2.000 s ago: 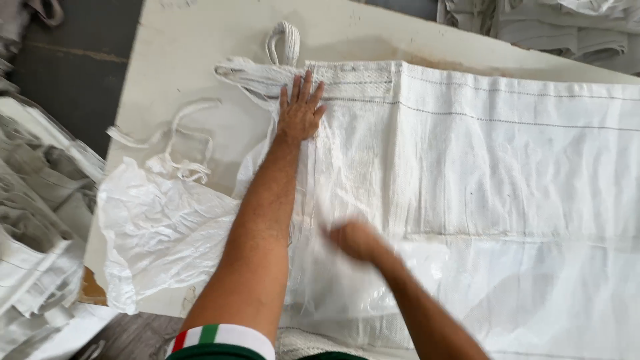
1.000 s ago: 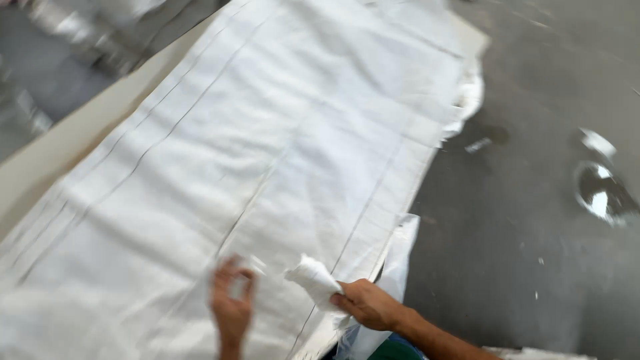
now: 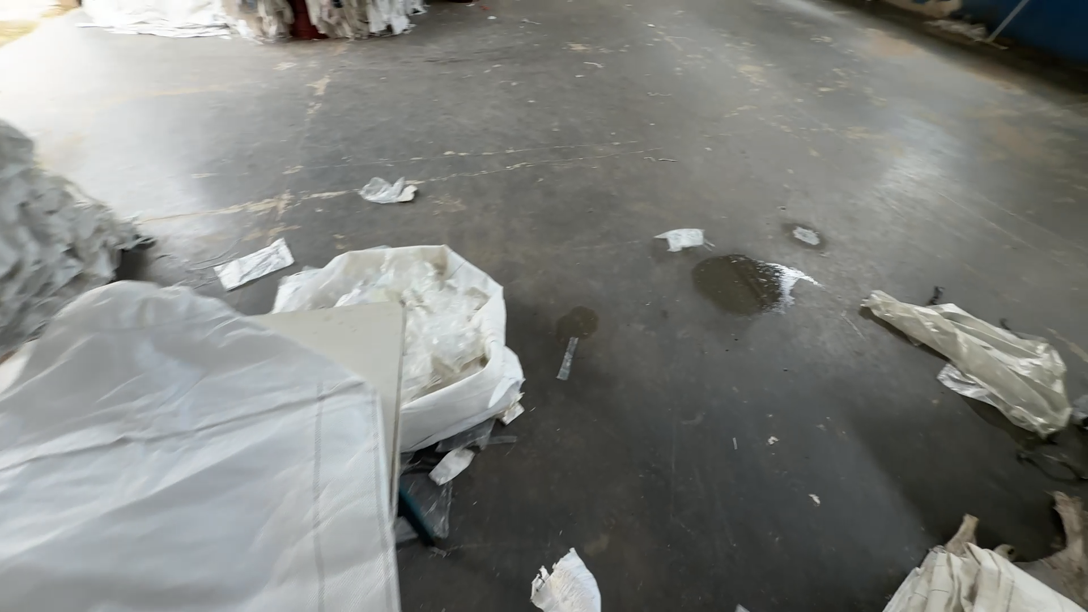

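Observation:
Neither my left hand nor my right hand shows in the head view now. A large white woven fabric bag [image 3: 195,476] lies flat over the table [image 3: 370,340] at the lower left, its stitched seam near the right edge. Beside the table's far corner stands an open white sack [image 3: 459,408] filled with crumpled clear plastic. At the bottom middle is a small white crumpled piece [image 3: 568,585]; whether it is held or lies on the floor, I cannot tell.
Wet patches [image 3: 738,285] and plastic scraps [image 3: 389,190] dot the grey concrete floor [image 3: 663,476]. A crumpled pale sheet [image 3: 977,357] lies at the right, and folded fabric [image 3: 986,582] at the lower right. A heap of white material [image 3: 51,229] stands at the left edge.
The view has swung widely toward the floor. Both hands, seen over the white fabric a second ago with a white piece in the right one, are out of sight.

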